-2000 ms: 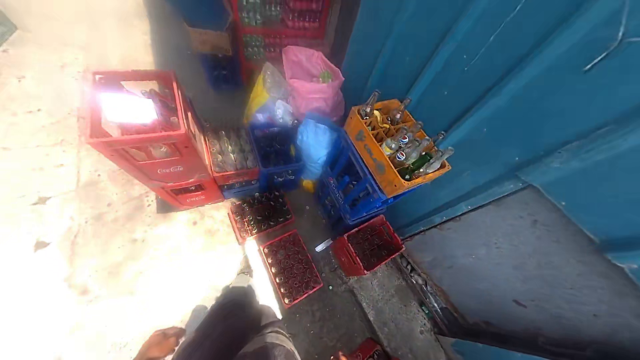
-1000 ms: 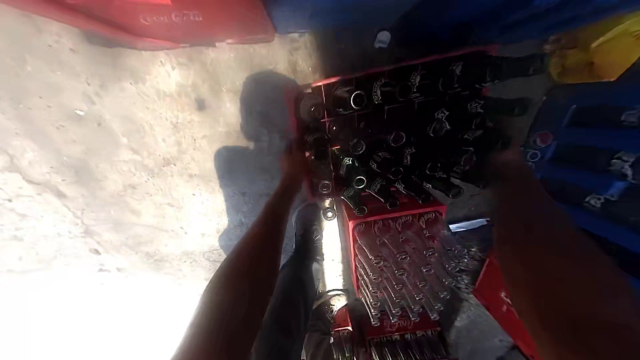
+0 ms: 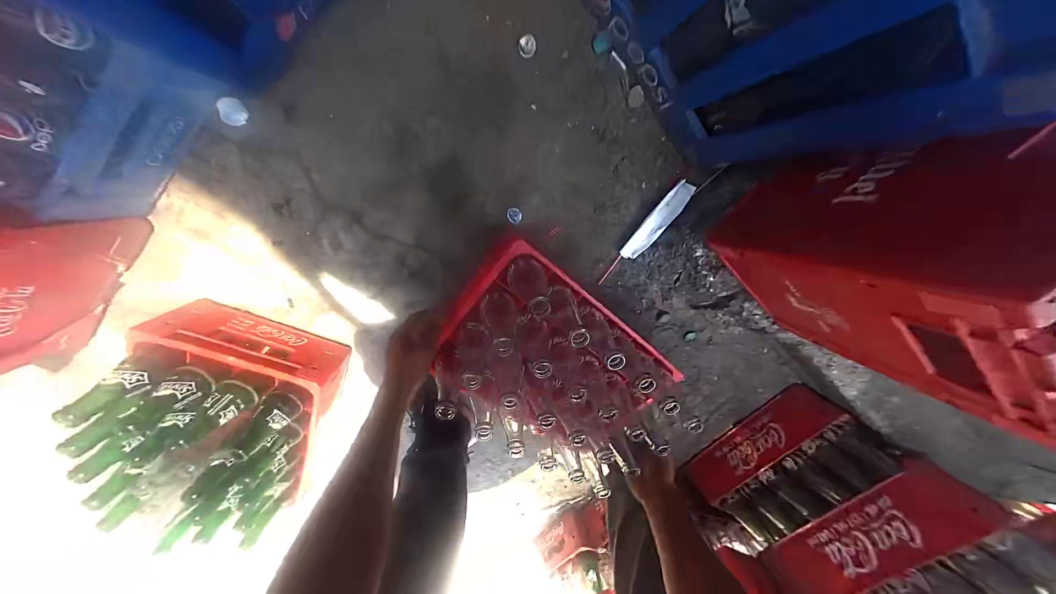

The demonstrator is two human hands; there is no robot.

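Observation:
A red plastic crate [image 3: 606, 312] full of clear glass bottles [image 3: 542, 369] is in the centre, turned cornerwise to the view. My left hand [image 3: 415, 342] grips its left side, the fingers partly hidden and blurred. On the near right side, my right hand [image 3: 648, 470] holds the crate, half covered by the bottle necks. To the left stands a red Coca-Cola crate [image 3: 247, 337] of green Sprite bottles [image 3: 177, 412].
Blue crates [image 3: 140, 107] stand at upper left, and another blue crate [image 3: 833, 82] is at upper right. Red crates [image 3: 874, 256] stand at right, with Coca-Cola crates [image 3: 874, 536] of bottles lower right. A white strip [image 3: 658, 220] and bottle caps lie on the ground.
A second ago my hands were at a crate of dark bottles; now they are on the crate of clear bottles. The view has shifted and turned a lot.

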